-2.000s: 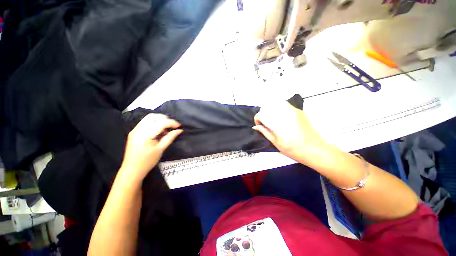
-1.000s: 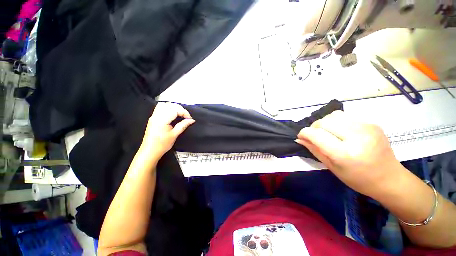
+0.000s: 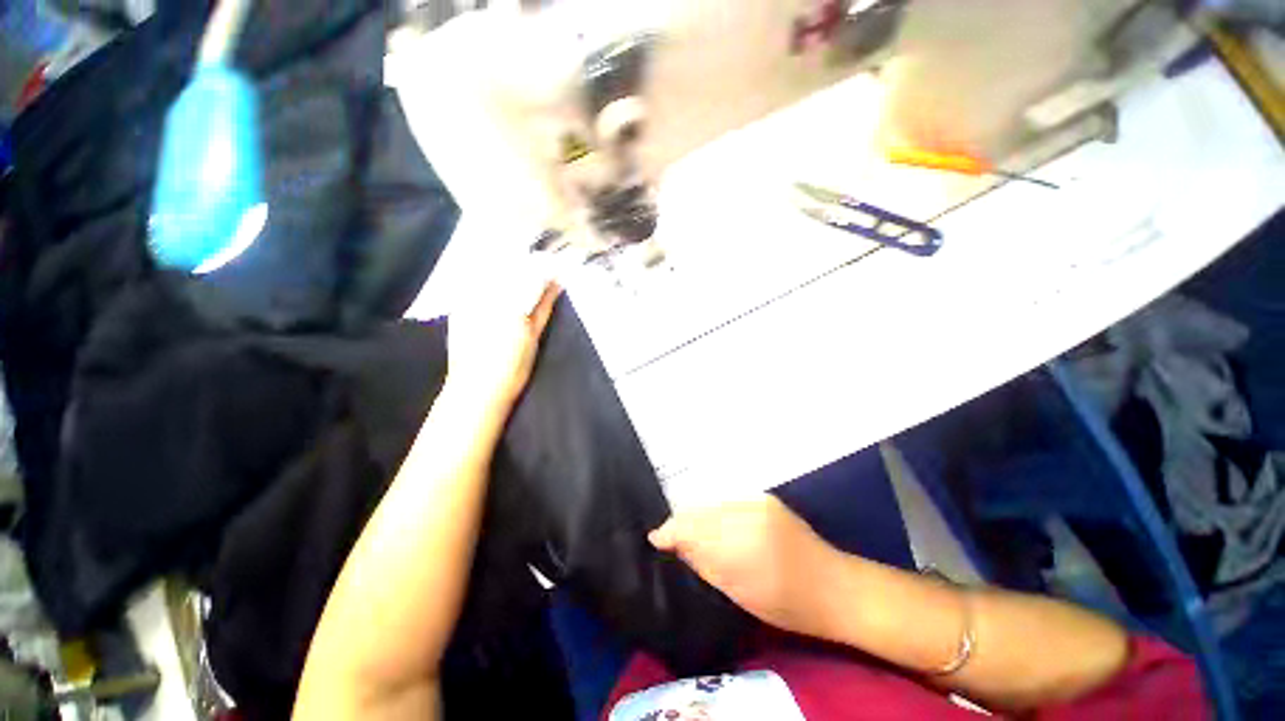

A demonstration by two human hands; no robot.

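Observation:
A black garment piece (image 3: 585, 437) runs from the machine's needle area down over the table's front edge. My left hand (image 3: 500, 317) lies on its upper end just below the presser foot area (image 3: 620, 211) of the cream sewing machine head (image 3: 733, 71). The fingers point toward the foot, and the picture is blurred there. My right hand (image 3: 733, 549) grips the right edge of the cloth below the table's front edge. Whether the foot is down on the cloth cannot be told.
Dark-handled thread snips (image 3: 888, 226) and an orange-handled tool (image 3: 941, 159) lie on the white table (image 3: 846, 338) right of the needle area. A light blue lamp (image 3: 209, 169) hangs at upper left over a large black garment pile (image 3: 183, 409). Grey cloth (image 3: 1198, 423) shows below right.
The view has turned and shifted. The cloth has moved from along the table's front edge to the needle area. My left hand has moved up to the foot, my right hand down toward my body.

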